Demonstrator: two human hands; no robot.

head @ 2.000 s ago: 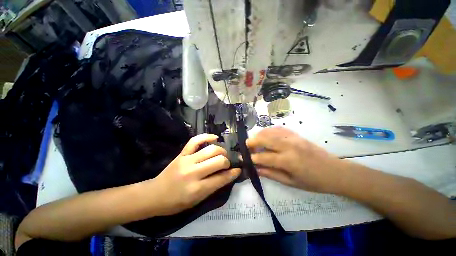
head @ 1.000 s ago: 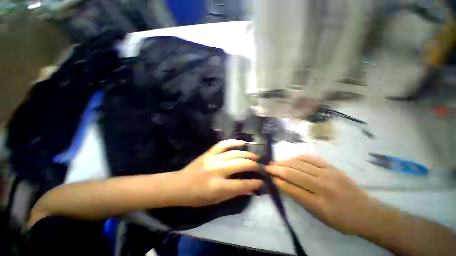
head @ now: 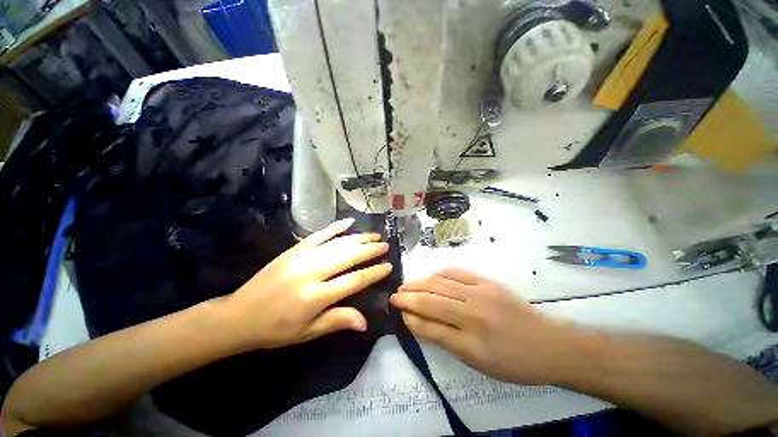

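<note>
A sheer black patterned garment piece (head: 196, 196) lies spread left of the needle, its edge under the presser foot area (head: 390, 229). My left hand (head: 311, 286) lies flat on the cloth, fingers apart, fingertips close to the foot. A narrow black binding tape (head: 424, 367) runs from the foot along the cloth's right edge toward me. My right hand (head: 465, 320) has its fingertips together at the tape, just below the foot; a pinch is hard to confirm. The needle tip is hard to make out.
The off-white machine head (head: 358, 102) stands overhead. Blue-handled snips (head: 597, 256) lie right on the bed. A ridged beige block (head: 452, 231) and dark coil (head: 447, 205) sit right of the foot. A metal mechanism (head: 725, 250) is far right, more black cloth (head: 34, 188) far left.
The camera view has shifted. My left hand has flattened and spread over the cloth near the foot, where its fingers were bunched before. My right hand stays by the tape, slightly lower from the foot.
</note>
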